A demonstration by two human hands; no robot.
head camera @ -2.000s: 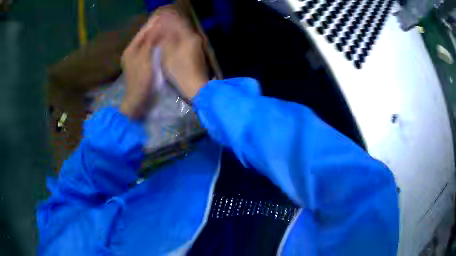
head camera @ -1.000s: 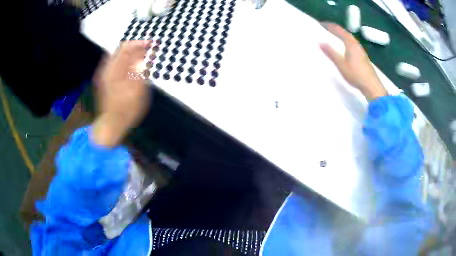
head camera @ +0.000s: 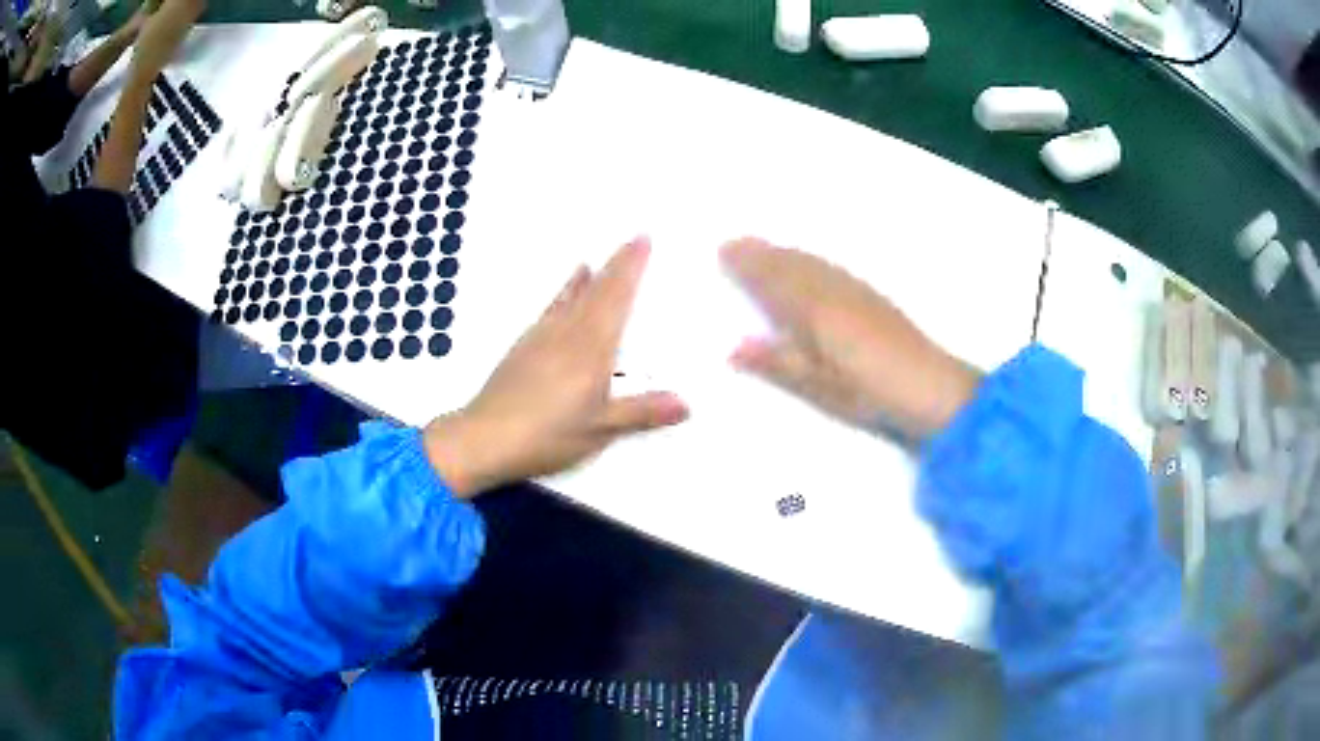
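My left hand [head camera: 557,384] is over the white tabletop [head camera: 637,145], left of centre, fingers apart, with no held thing visible. My right hand [head camera: 847,333] is to its right, slightly blurred, thumb and fingers apart, also with nothing visible in it. The hands face each other and do not touch. A thin dark mark shows between them. A small dark marked label [head camera: 790,505] lies on the tabletop in front of my right hand. Rows of black round pads [head camera: 369,217] lie at the left, with several cream device housings [head camera: 306,141] at their far left side.
A green conveyor belt [head camera: 955,87] with several cream housings [head camera: 876,38] runs beyond the table. A grey metal post [head camera: 530,41] stands at the belt edge. A tray of housings [head camera: 1175,369] is at right. Another person's dark sleeve [head camera: 87,319] and arms are at left.
The view has swung from the bag below the table to the tabletop. My hands were together over the bag, then wide apart; now they are closer together above the table.
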